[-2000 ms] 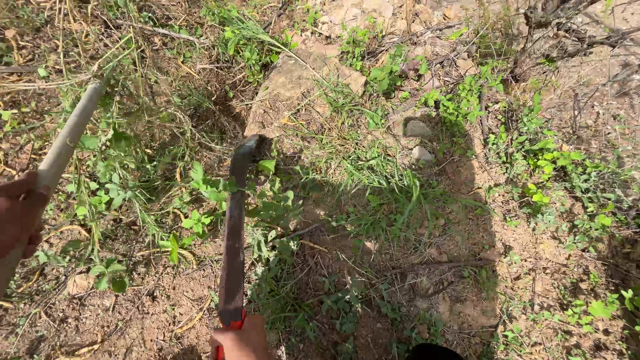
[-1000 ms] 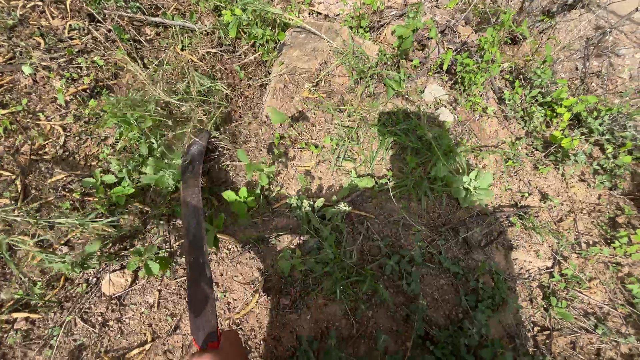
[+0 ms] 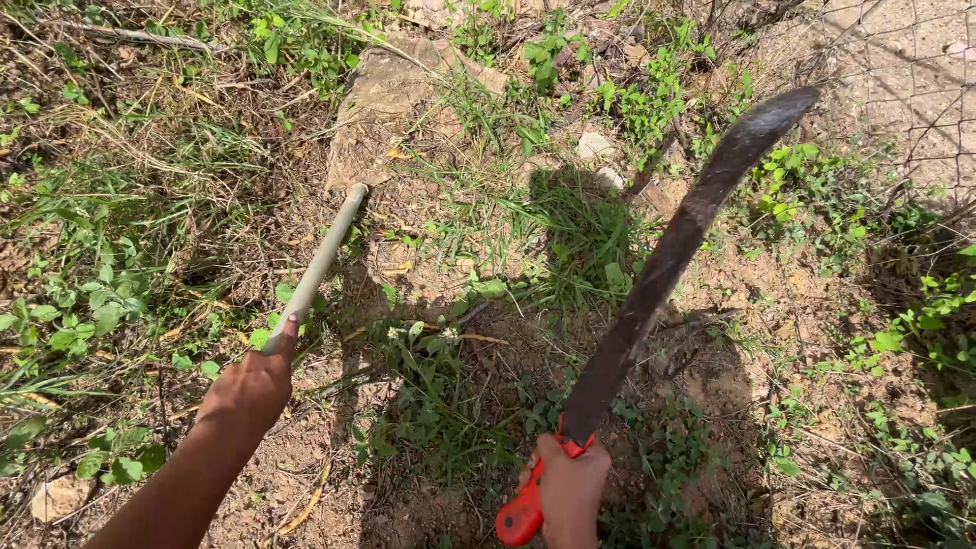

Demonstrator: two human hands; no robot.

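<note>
My left hand (image 3: 252, 385) grips a pale grey stick (image 3: 322, 263), its index finger laid along it; the far end of the stick points up at the edge of a flat rock. Around the red handle of a machete (image 3: 526, 507) my right hand (image 3: 570, 480) is closed. The dark, worn machete blade (image 3: 663, 267) slants up and to the right over the weeds, its curved tip at the upper right. Below the hands grow grass (image 3: 576, 259) and a leafy weed with small white flowers (image 3: 427, 343).
A flat rock (image 3: 396, 91) lies at the top centre, with pale stones (image 3: 595, 146) to its right. Wire mesh (image 3: 907, 84) stands at the top right. A stone (image 3: 61, 497) sits at the lower left among weeds and dry twigs.
The machete has swung from the left side over to the right. My left hand with the stick, out of view one second ago, is back in view and farther right than two seconds ago.
</note>
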